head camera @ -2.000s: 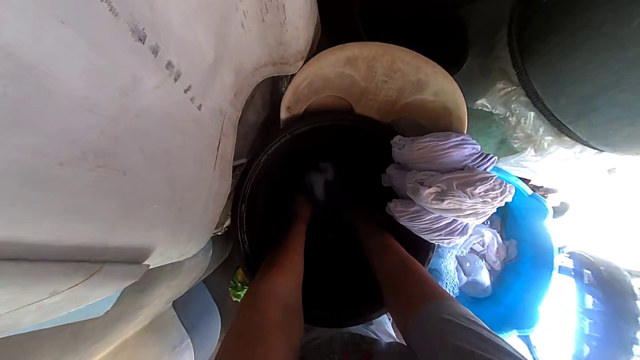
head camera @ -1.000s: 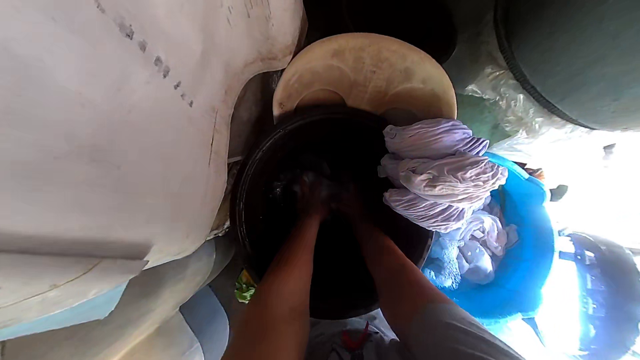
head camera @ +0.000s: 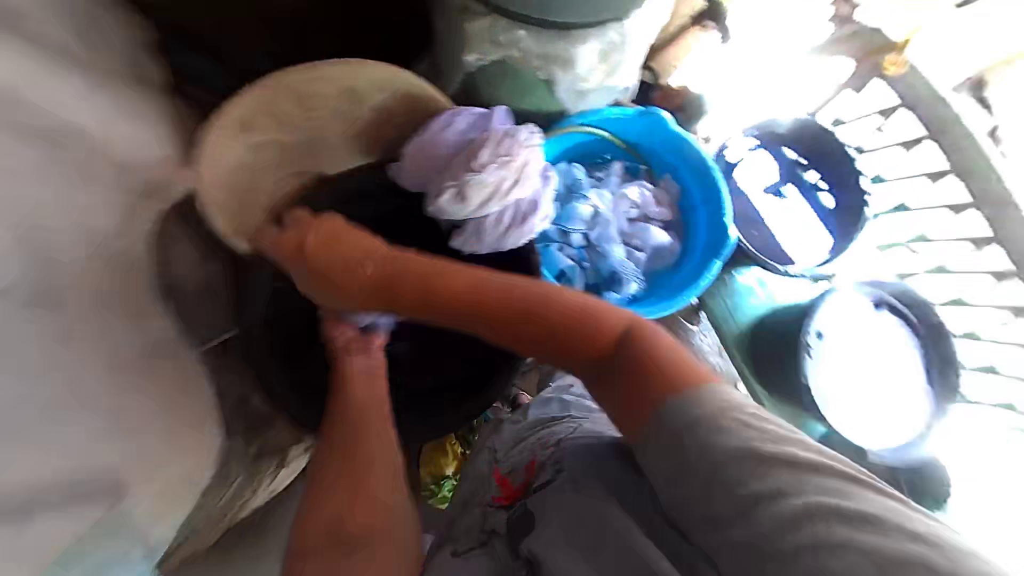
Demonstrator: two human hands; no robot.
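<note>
Over a dark round tub [head camera: 448,376], my left hand [head camera: 360,332] is around a wet, pale bit of cloth [head camera: 372,322], low near the tub's left part. My right hand [head camera: 308,244] crosses above it to the tub's upper left rim, beside a beige round plastic lid or basin [head camera: 320,120]. The right hand is blurred, and whether it holds anything does not show. Twisted pale lilac cloths [head camera: 484,180] lie in a bundle on the tub's upper right rim. The inside of the tub is too dark to make out.
Right of the tub stands a blue basin [head camera: 712,216] with wet pale clothes [head camera: 616,232]. Farther right are a dark bucket of liquid [head camera: 788,192] and another round container [head camera: 872,368]. A large whitish surface [head camera: 88,280] fills the left side. Clear plastic sheeting [head camera: 592,60] lies at the top.
My hands have risen from deep in the dark tub, and the right has moved left across the left one. Pale cloth now shows at the left hand. The view has swung to the right.
</note>
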